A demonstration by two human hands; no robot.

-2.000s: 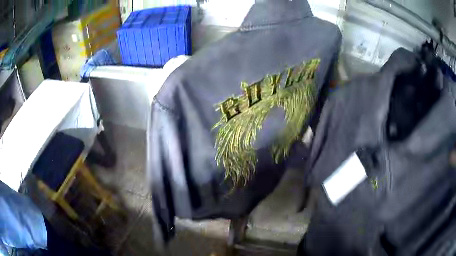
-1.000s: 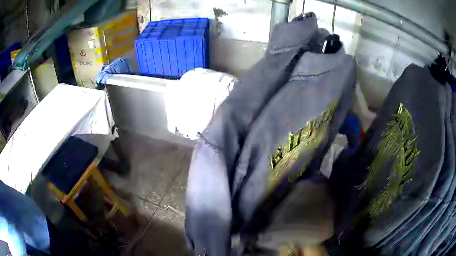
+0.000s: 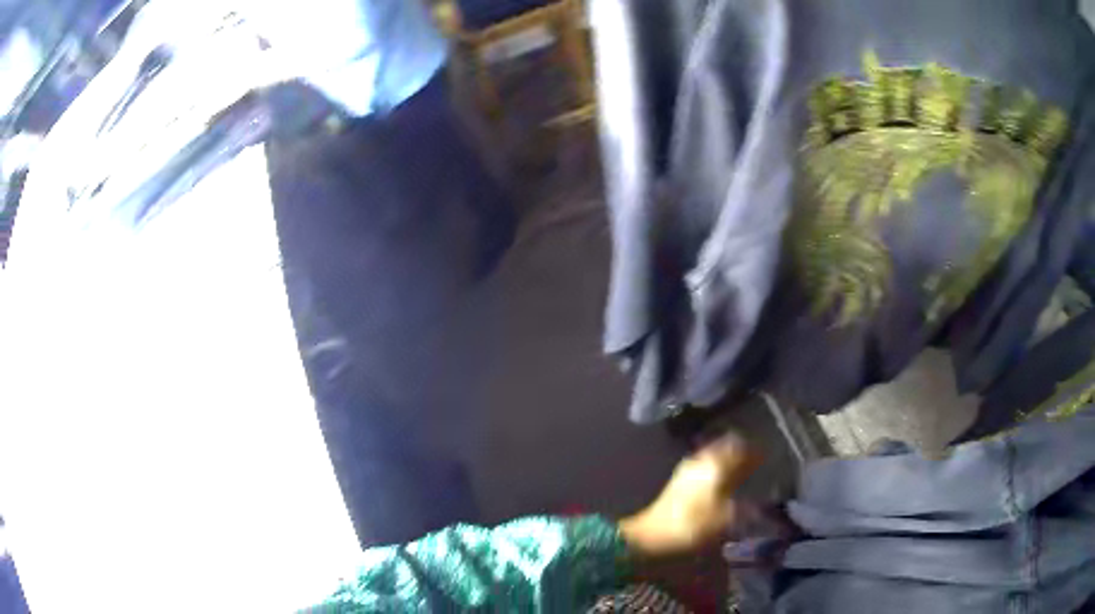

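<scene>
My left hand [image 3: 696, 498] is at the lower middle, blurred, with a green shiny sleeve coming in from the bottom left. Its fingers point toward the cuffs of dark grey denim jackets; whether it touches or holds anything cannot be told. My right hand is not in view. A hanging dark grey denim jacket [image 3: 720, 180] fills the upper right, its sleeves hanging down. Its back embroidery [image 3: 841, 228] is yellow-gold, with lettering above wings. More grey denim garments [image 3: 925, 516] lie or hang in folds at the lower right.
A large, glaring white table [image 3: 156, 396] runs down the left. A person in a light blue top [image 3: 390, 54] and dark trousers is at the upper left beside it. A yellow wooden stool [image 3: 522, 54] stands at the top middle. Dark floor [image 3: 540, 312] shows between table and jackets.
The view has swung down and left. The white table is now large at the left, the blue crate has left the picture, and my green-sleeved left arm has come in.
</scene>
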